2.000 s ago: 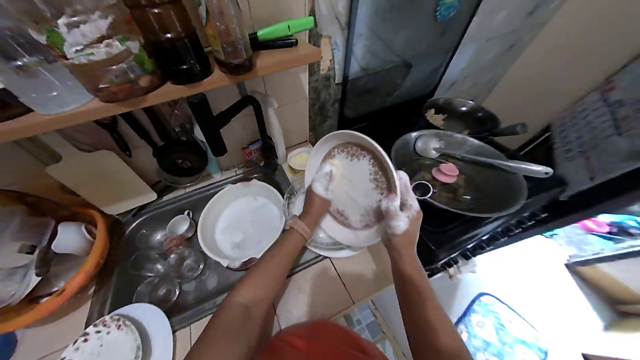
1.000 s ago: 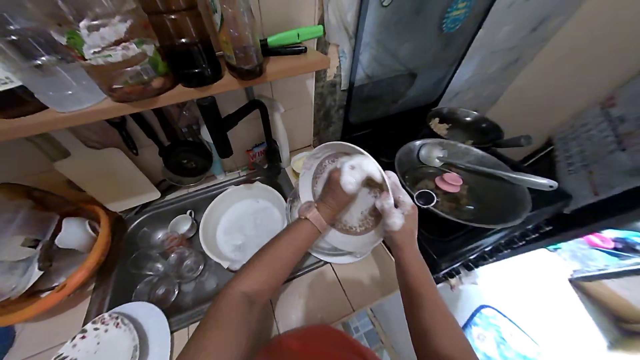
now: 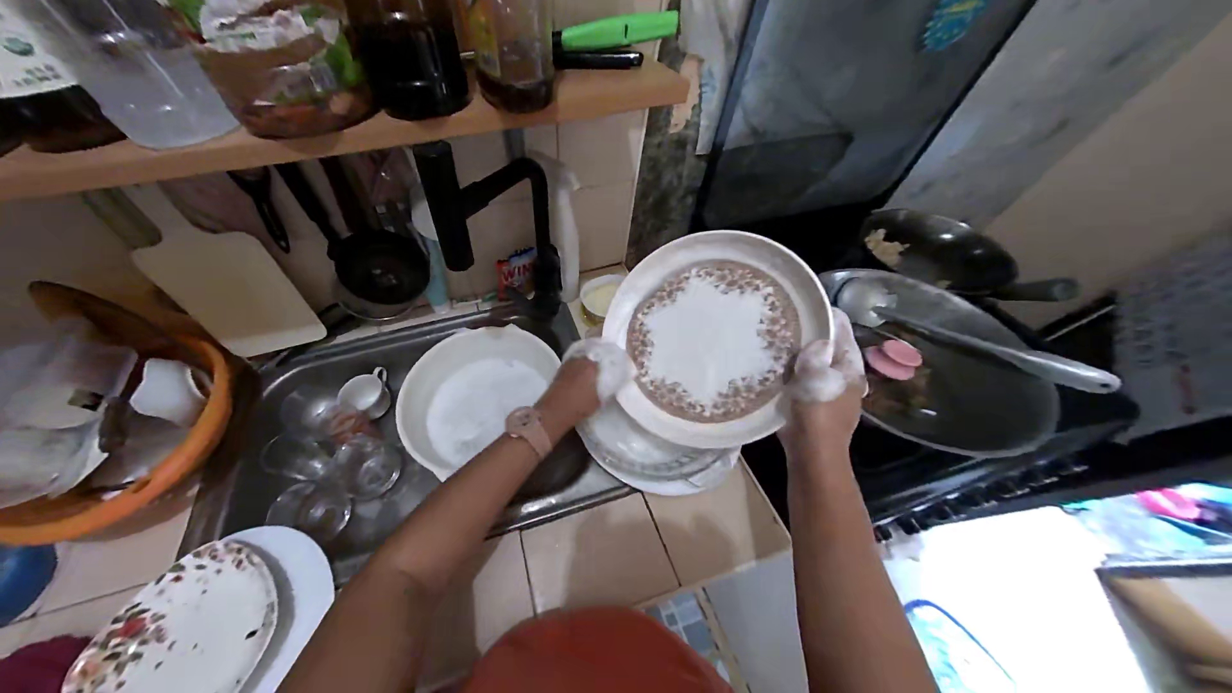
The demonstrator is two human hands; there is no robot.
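A round white plate with a brown patterned ring (image 3: pixel 717 342) is held up in both hands, tilted toward me. My left hand (image 3: pixel 592 375), covered in suds, grips its left edge. On its right edge is my right hand (image 3: pixel 828 375), also sudsy. Below the held plate, a clear glass dish (image 3: pixel 650 452) rests on a stack of white plates at the counter's edge. To the left, a white basin (image 3: pixel 476 395) with foamy contents sits in the steel sink, beside several clear glass bowls (image 3: pixel 366 467) and a small white cup (image 3: pixel 364 393).
A black faucet (image 3: pixel 539 231) stands behind the sink. An orange basin (image 3: pixel 207 414) of dishes is at left, near a floral plate (image 3: pixel 183 626). On the stove at right are a wok (image 3: pixel 972 414) with a ladle and a small frying pan (image 3: pixel 962 255). Bottles line the wooden shelf (image 3: pixel 616 91).
My left hand has moved from the plate's inner face to its left edge. The plate's face, partly covered by that hand before, now shows fully.
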